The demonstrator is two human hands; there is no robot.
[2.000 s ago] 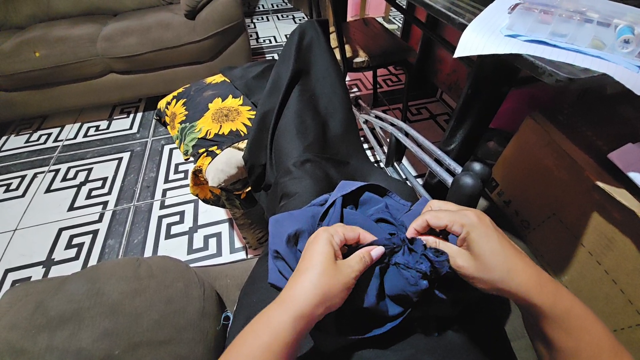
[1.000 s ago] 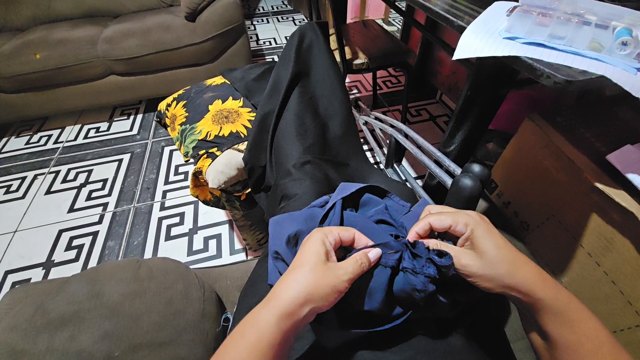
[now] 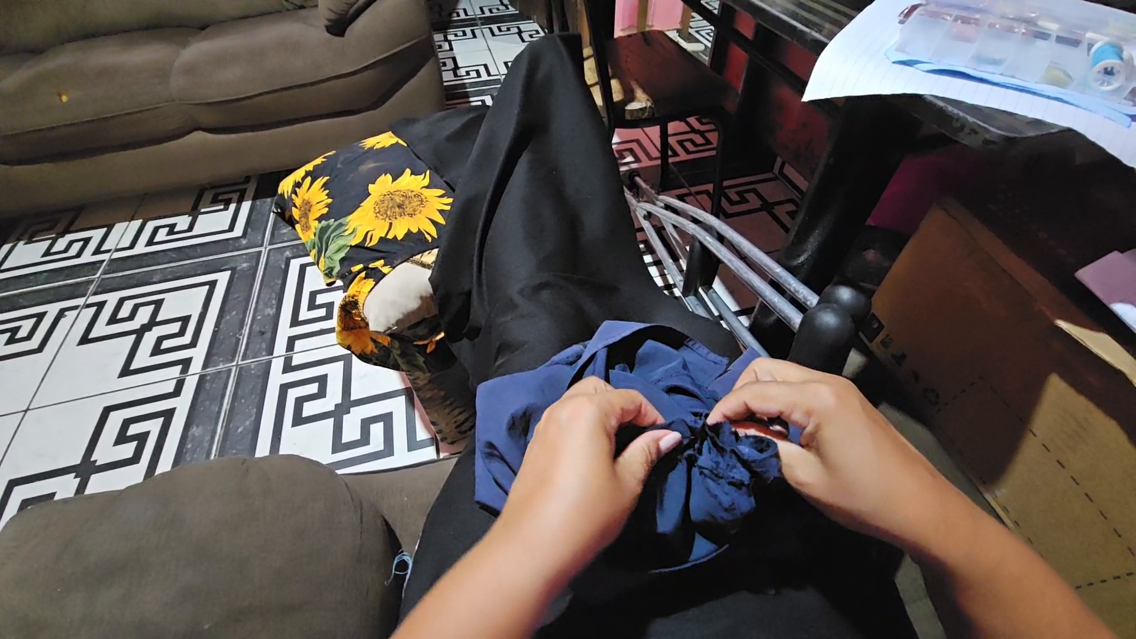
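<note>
A navy blue cloth (image 3: 532, 399) lies bunched on my lap, over black fabric (image 3: 568, 240) that covers my legs. My left hand (image 3: 595, 453) pinches a gathered fold of it between thumb and fingers. Close by on the right, my right hand (image 3: 808, 426) grips the same gathered part, its fingertips almost meeting those of the left. Puckered, darker folds bulge below and between the hands. Whether a needle or thread is held between the fingers cannot be seen.
Sunflower-print fabric (image 3: 399, 209) hangs beside my leg. A brown sofa (image 3: 222, 80) stands at the back left, a padded armrest (image 3: 195, 550) at the near left. At right are grey metal tubes (image 3: 728, 257), a cardboard box (image 3: 1003, 390) and a dark table with a clear plastic case (image 3: 1003, 44) and thread spool (image 3: 1107, 64).
The left hand has shifted slightly, and its thumb and fingers now sit closer to the right hand's fingertips than one second ago. Both hands keep their hold on the navy cloth.
</note>
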